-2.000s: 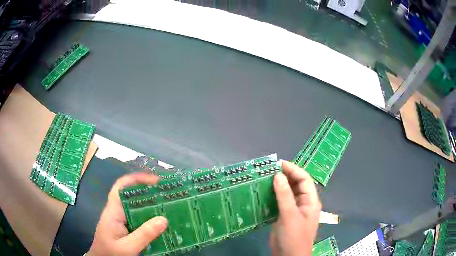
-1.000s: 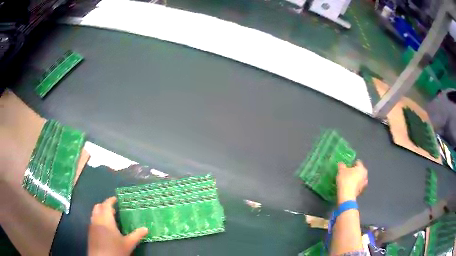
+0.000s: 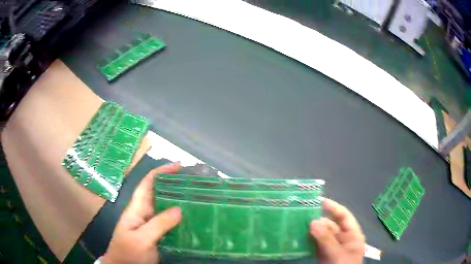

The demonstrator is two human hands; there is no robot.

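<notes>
A small group of overlapped green PCB panels (image 3: 235,221) is held up level at the bottom middle, its rows of dark and silvery parts along the top edge. My left hand (image 3: 142,221) grips its left end, thumb on the front face. My right hand (image 3: 338,232) grips its right end. The picture is blurred, so the number of panels held cannot be told.
A fanned stack of panels (image 3: 111,147) lies on a tan cardboard sheet (image 3: 46,149) at left. Other panels lie on the dark conveyor belt (image 3: 248,103), at upper left (image 3: 131,58) and at right (image 3: 400,203). A white strip (image 3: 310,49) runs along the far edge.
My right hand has left the panels on the right of the belt and now grips the right end of the group at the left hand. The group is raised, and the view has shifted.
</notes>
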